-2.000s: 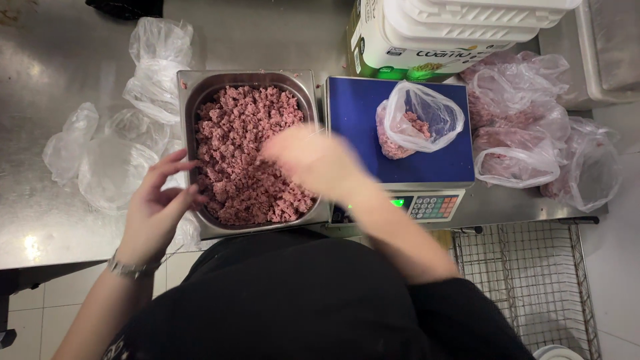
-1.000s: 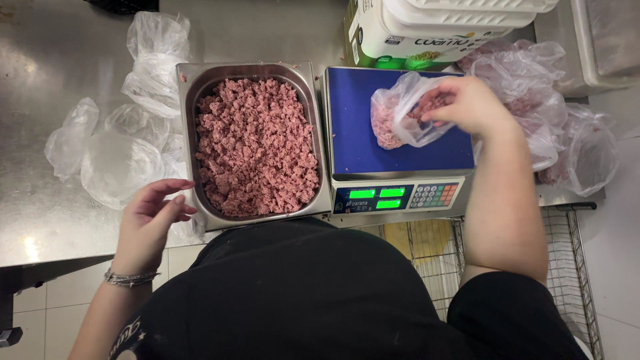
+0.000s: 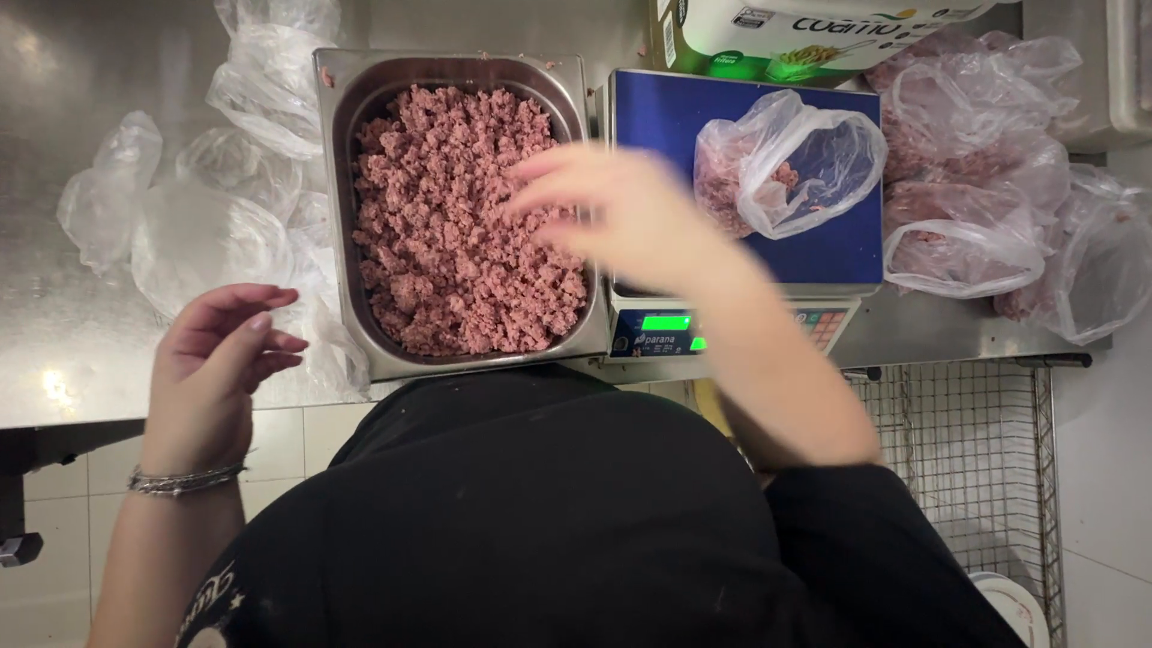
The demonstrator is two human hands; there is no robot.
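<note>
Ground meat (image 3: 459, 225) fills a rectangular stainless steel pan (image 3: 326, 180) on the metal counter. My right hand (image 3: 612, 207), blurred, hangs over the pan's right side with fingers apart and nothing visible in it. My left hand (image 3: 225, 351) is raised off the pan's lower left corner, fingers loosely curled and apart, holding nothing. Right of the pan, a digital scale with a blue platform (image 3: 657, 117) bears a clear plastic bag (image 3: 801, 171) with some ground meat inside, its mouth gaping. My right forearm hides part of the scale's lit display (image 3: 666, 322).
Several empty-looking clear plastic bags (image 3: 211, 243) lie left of the pan. Right of the scale are several bags of ground meat (image 3: 972, 180). A printed white-and-green container (image 3: 810, 40) stands behind the scale. A wire rack (image 3: 963, 450) is below the counter at right.
My right hand has moved left from the bag on the scale to over the pan. The bag now stands on the scale untouched. My left hand has stayed beside the pan.
</note>
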